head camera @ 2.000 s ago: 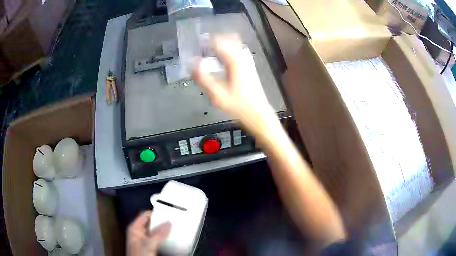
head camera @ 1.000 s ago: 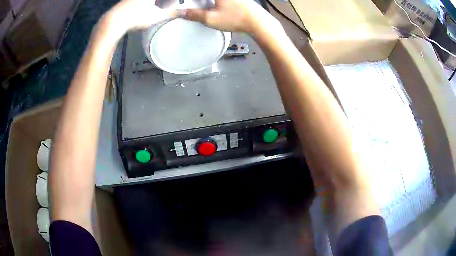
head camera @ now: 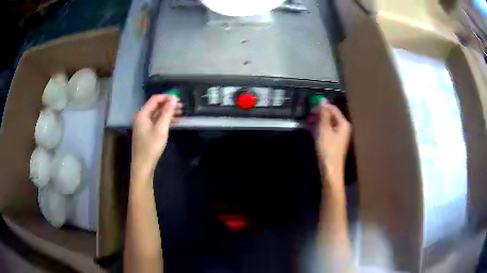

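Note:
The white plastic housing (head camera: 243,5) sits on the machine bed at the top edge, its upper part cut off by the picture. My left hand (head camera: 156,120) is at the left green button (head camera: 173,93), its fingers covering part of it. My right hand (head camera: 331,130) is at the right green button (head camera: 317,99), fingertips over its lower part. Both hands hold nothing and are slightly blurred, with fingers curled and bunched. The red stop button (head camera: 246,100) lies between them on the black panel.
The housings carton (head camera: 109,197) stands at left with several white shells (head camera: 49,128) on a white divider sheet (head camera: 80,144). The right carton (head camera: 382,160) holds a shiny whitish mass (head camera: 438,138). Dark space lies below the machine's front edge.
The housing went from my left hand onto the bed. Both hands then came down from it to the two green buttons. The view has shifted, so the machine sits higher.

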